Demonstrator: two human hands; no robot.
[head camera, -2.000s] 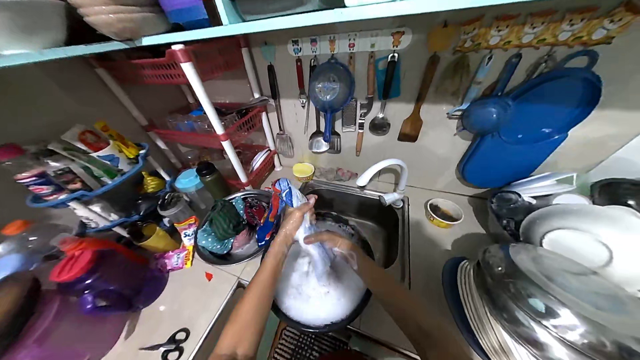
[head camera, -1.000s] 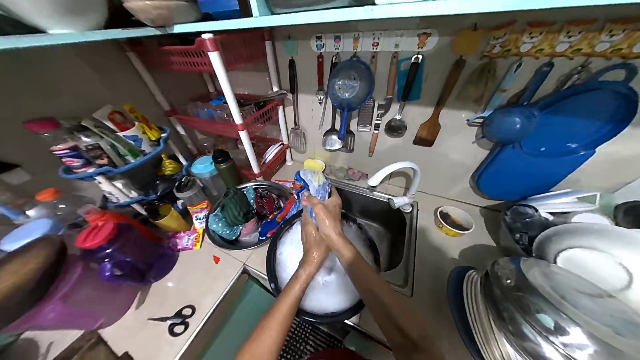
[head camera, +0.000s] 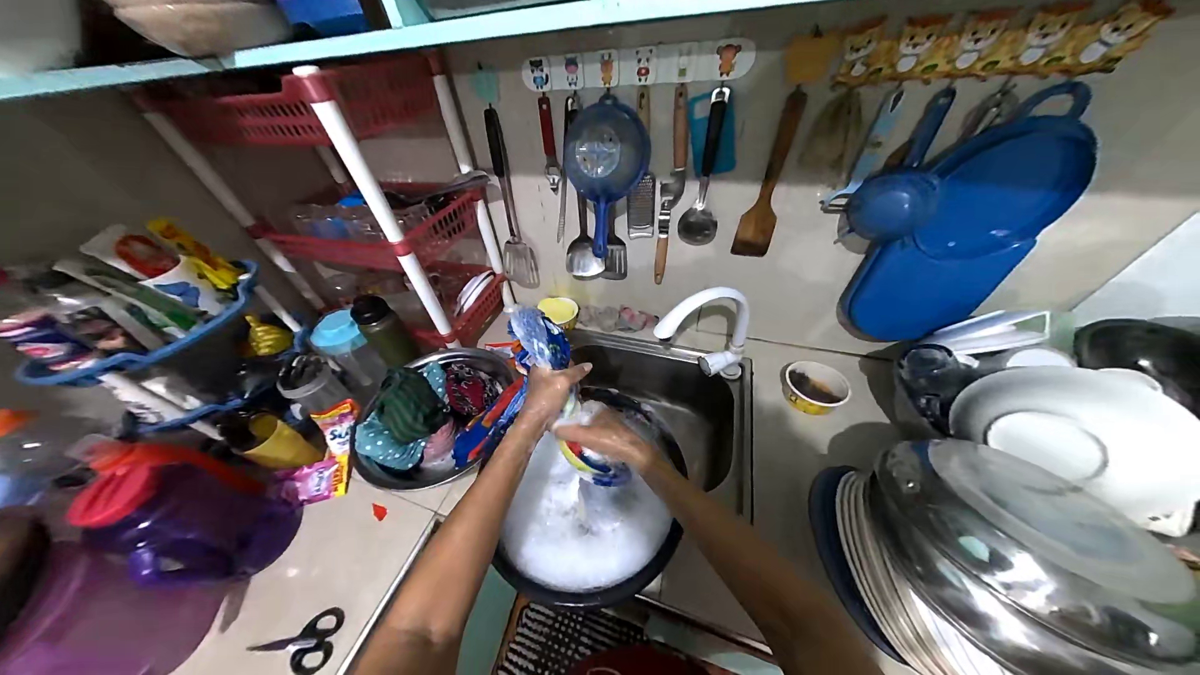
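Note:
A wet cloth (head camera: 541, 339) with blue, red, yellow and white parts is bunched over a black basin (head camera: 670, 553) of white suds (head camera: 581, 525). My left hand (head camera: 551, 394) is closed around its upper part, while my right hand (head camera: 605, 439) grips it lower down, just above the foam. Part of the cloth hangs left toward a metal bowl (head camera: 394, 480) holding a green garment (head camera: 409, 405), a dotted teal one (head camera: 389, 450) and other fabric. The basin rests partly over the steel sink (head camera: 708, 422), beneath a white faucet (head camera: 717, 298). My palms are hidden.
Scissors (head camera: 305, 642) and detergent sachets (head camera: 333, 450) lie on the left counter near a purple pitcher (head camera: 178, 516). A small yellow bowl (head camera: 816, 386) stands right of the faucet. Stacked plates (head camera: 858, 553) and a large metal lid (head camera: 1012, 544) crowd the right side. Utensils hang on the wall.
My hands were close together gripping the cloth one second ago; now they are apart along it, the right one lower over the suds. More of the coloured fabric shows between and below them.

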